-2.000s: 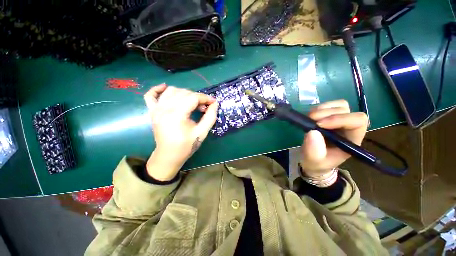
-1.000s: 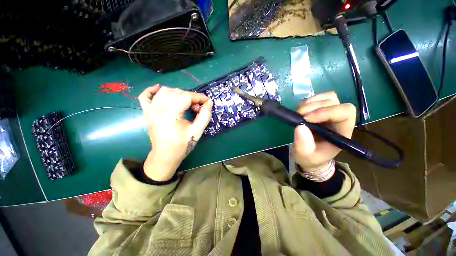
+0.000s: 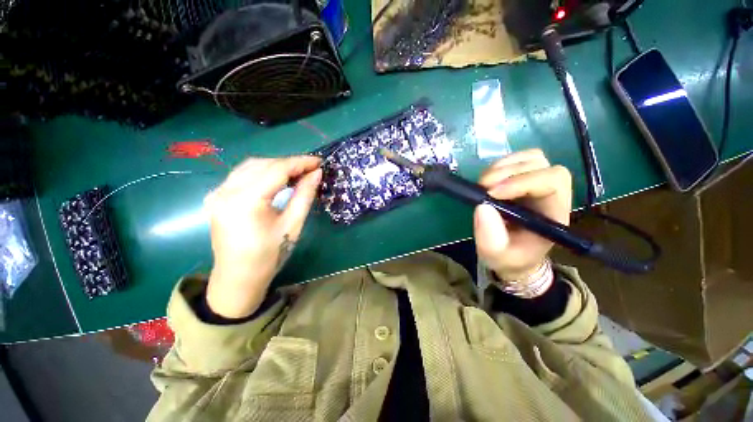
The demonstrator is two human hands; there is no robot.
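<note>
A circuit board panel (image 3: 384, 169) with rows of silvery parts lies tilted on the green bench in front of me. My right hand (image 3: 522, 213) grips a black soldering iron (image 3: 537, 222) like a pen; its thin tip is over the upper middle of the panel. Whether the tip touches is too small to tell. My left hand (image 3: 258, 224) is at the panel's left edge, thumb and forefinger pinched together. A thin solder wire (image 3: 153, 176) trails left from that hand to above a second board panel (image 3: 91, 241). The part between my left fingertips is hidden.
A fume fan (image 3: 277, 78), burnt cardboard (image 3: 450, 37) and a black ridged pile (image 3: 78, 62) stand behind. Red wires (image 3: 191, 149) lie left of the fan. Right are a clear strip (image 3: 490, 119), a dark silver-ended stick (image 3: 580, 124), a smartphone (image 3: 667, 119) and a cardboard box (image 3: 685, 272).
My left hand has moved left and slightly down, from over the panel to its left edge. The iron's tip has shifted left on the panel. The view has also shifted slightly.
</note>
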